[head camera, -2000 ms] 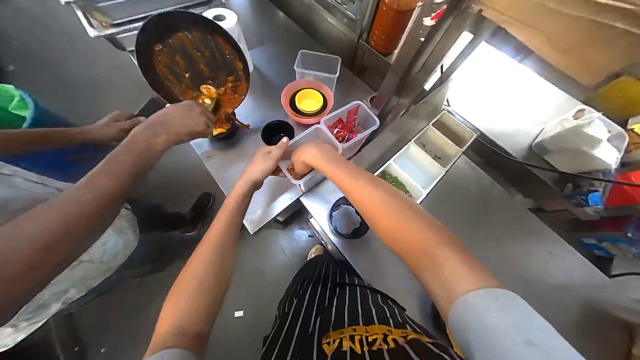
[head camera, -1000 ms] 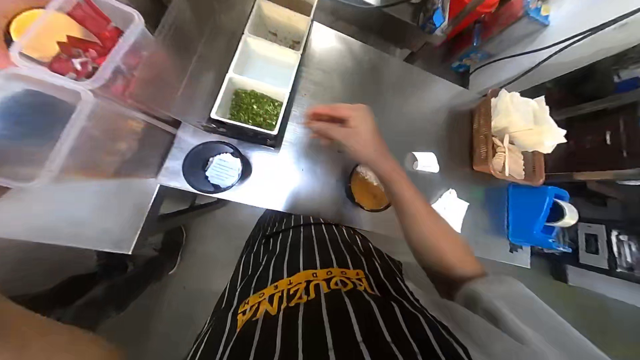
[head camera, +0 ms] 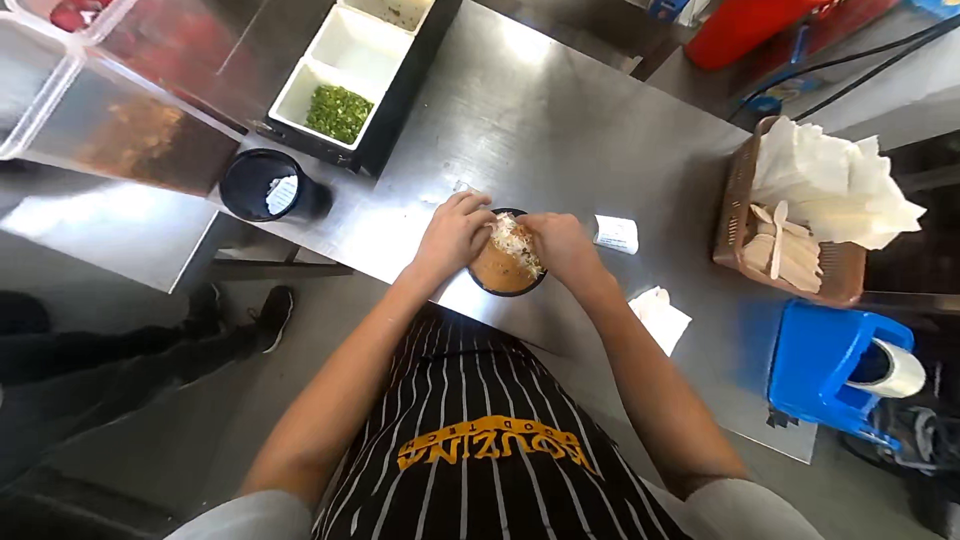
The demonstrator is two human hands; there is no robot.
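Note:
A round black bowl of orange-brown food stands near the front edge of the steel counter, with a pale shredded topping over its upper right part. From the left, my left hand reaches the bowl's rim, its bent fingers at the edge of the topping. My right hand is at the opposite side, fingertips bent down onto the topping. Whether either hand pinches anything is hidden by the fingers. Right of the bowl lies a curled paper slip bearing writing.
Chopped green herbs fill part of a white container in a black rack. A black cup and clear plastic tubs are at left. At right are a brown basket with napkins and wooden cutlery, a blue tape dispenser and a folded napkin.
My right hand, raised above the counter one second ago, is now down at the bowl. My left hand has come in from out of view. The view turned from the co-worker's pan to this counter earlier.

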